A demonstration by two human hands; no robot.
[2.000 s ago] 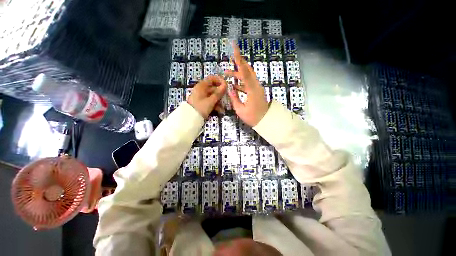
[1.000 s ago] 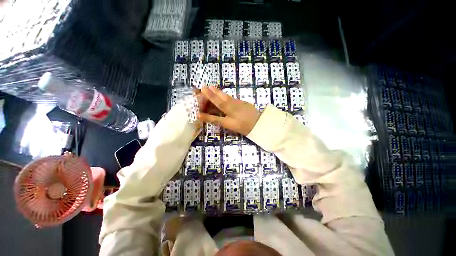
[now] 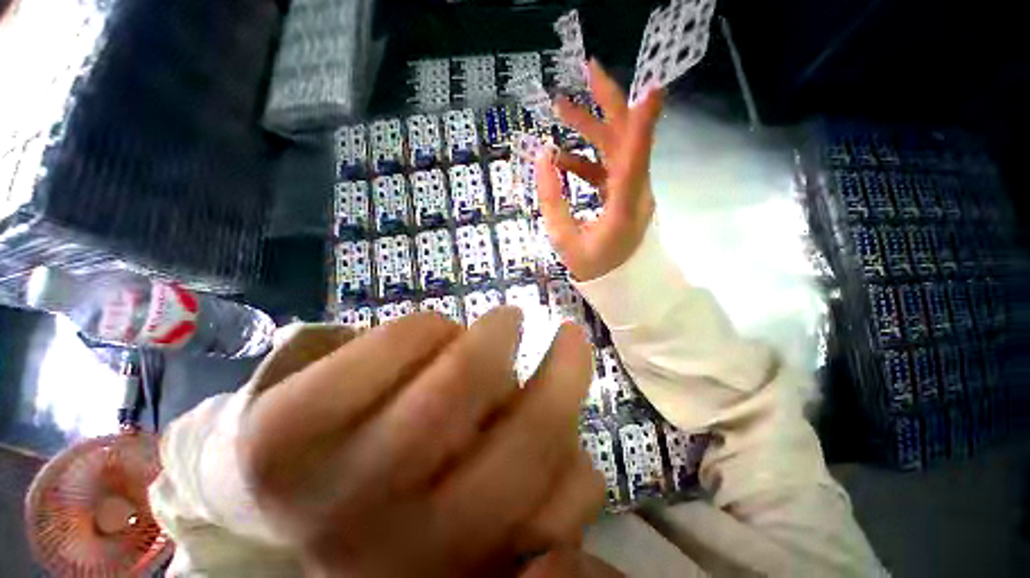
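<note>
My left hand [image 3: 418,440] is large and blurred, close to the camera, its fingers closed on a small white piece [image 3: 535,342]. I cannot tell what that piece is. My right hand [image 3: 604,186] is raised over the upper right of the tray [image 3: 330,265]. A perforated white cover piece [image 3: 675,47] sticks up from its fingers, and more perforated strips [image 3: 570,47] show at its fingertips. The tray holds rows of covered boards [image 3: 352,209]; a few bare dark blue boards [image 3: 498,124] show in the top row. My left hand hides much of the lower tray.
A shiny whitish sheet [image 3: 740,215] lies right of the tray, with rows of blue boards [image 3: 892,305] beyond. Stacked trays [image 3: 147,147], a water bottle [image 3: 153,314] and a pink-orange fan [image 3: 102,514] are at left. A grey-white bundle [image 3: 322,62] and loose cover pieces [image 3: 474,81] lie beyond the tray.
My hands have moved apart: the left rose close to the camera, the right moved up and to the right with cover pieces. The view has shifted a little.
</note>
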